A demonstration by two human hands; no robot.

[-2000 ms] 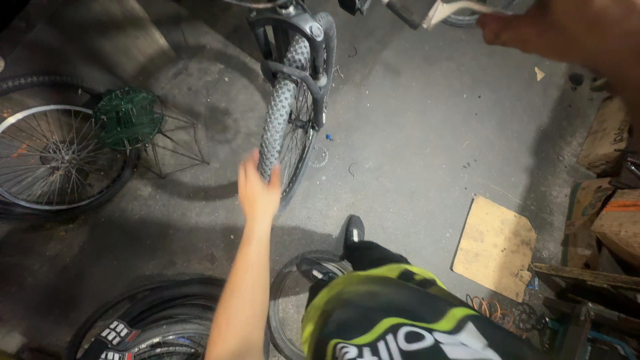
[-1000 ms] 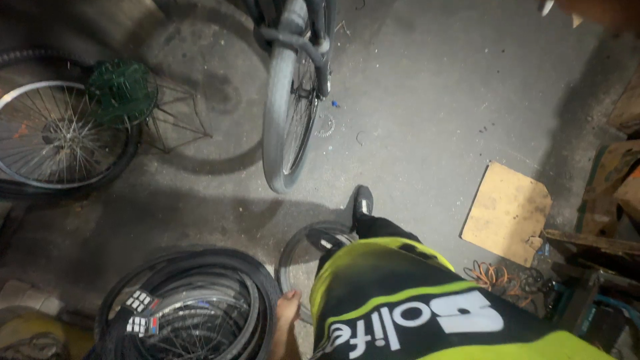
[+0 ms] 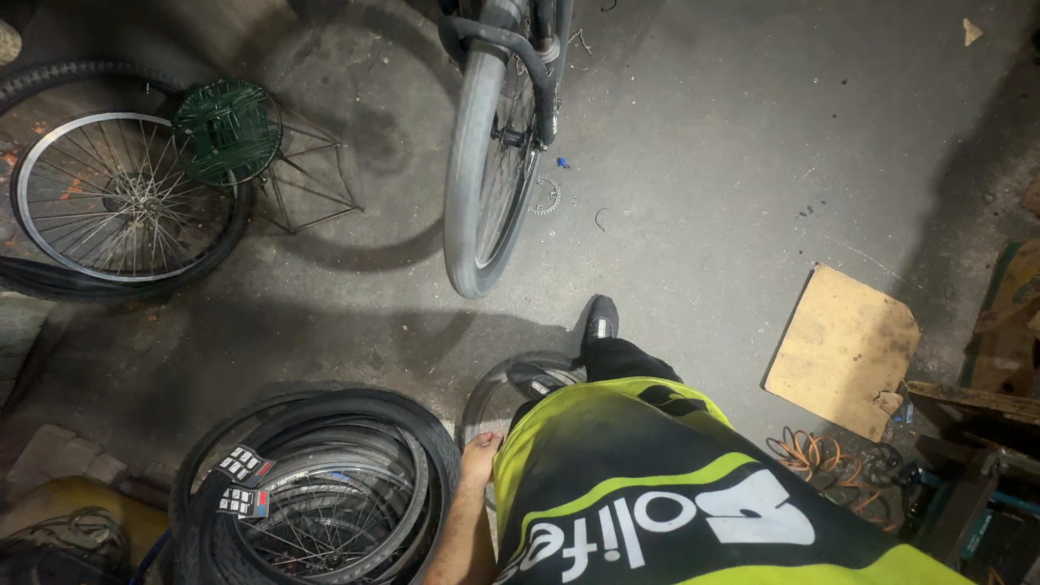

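Note:
My left hand [image 3: 481,457] hangs low beside the hem of the black and yellow jersey [image 3: 617,504], its fingers curled; whether it holds anything is hidden. It is just right of a stack of bicycle tires and wheels [image 3: 439,463]. Ahead, a bicycle front wheel [image 3: 470,195] sits in its fork [image 3: 543,97], the tread smeared as if spinning. My right hand is out of the frame.
At the left lie a spoked wheel [image 3: 61,130] with a loose tire and a green woven stool [image 3: 227,130]. A chainring [image 3: 546,197] is on the floor. To the right are a cardboard sheet [image 3: 845,349] and an orange coiled hose [image 3: 812,459].
My left hand has left the front tire and come down beside the jersey. The tire's knobs, sharp at first, are blurred. My right hand, earlier at the upper right, has gone from view.

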